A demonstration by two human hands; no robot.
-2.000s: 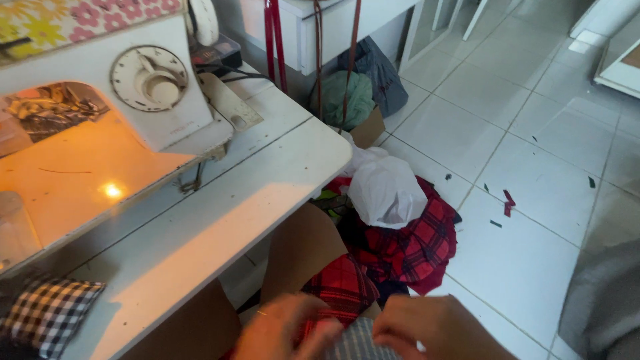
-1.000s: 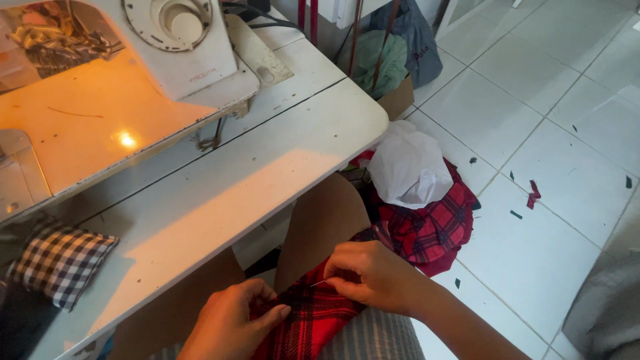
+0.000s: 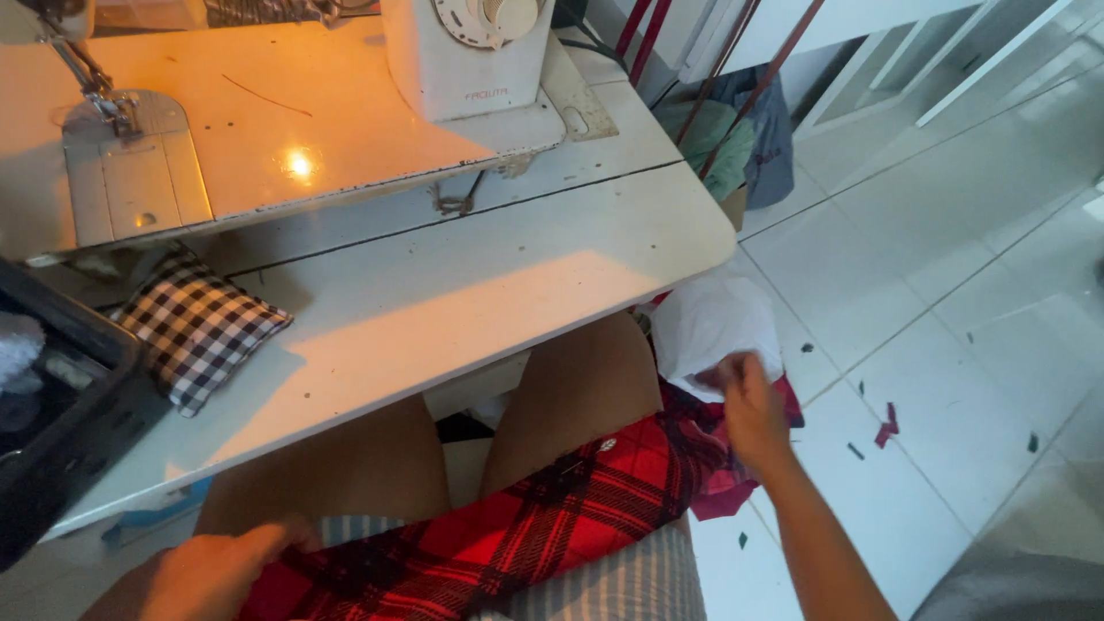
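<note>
Red and black plaid fabric (image 3: 552,517) lies across my lap, with a small whitish round thing, perhaps a button, on its upper part. At the fabric's left end, my left hand (image 3: 224,561) has its fingers closed on the edge. My right hand (image 3: 752,405) is off to the right, its fingers at the rim of a white plastic bag (image 3: 703,319); whether it holds anything is hidden. Under and beside the bag is more red plaid cloth (image 3: 724,496). The white sewing machine (image 3: 470,60) stands on its table, its needle area and metal plate (image 3: 138,190) at the upper left.
The white table edge (image 3: 517,332) runs above my thighs. On the table lies a black-and-white checked pincushion (image 3: 207,328), beside a dark plastic bin (image 3: 103,379). Cloth scraps (image 3: 888,424) dot the tiled floor. Dark red straps (image 3: 750,78) hang near green and grey bags (image 3: 763,147).
My hands were close together on the plaid fabric a second ago; now they are far apart, the right one at the white bag. The view has swung toward the left part of the table.
</note>
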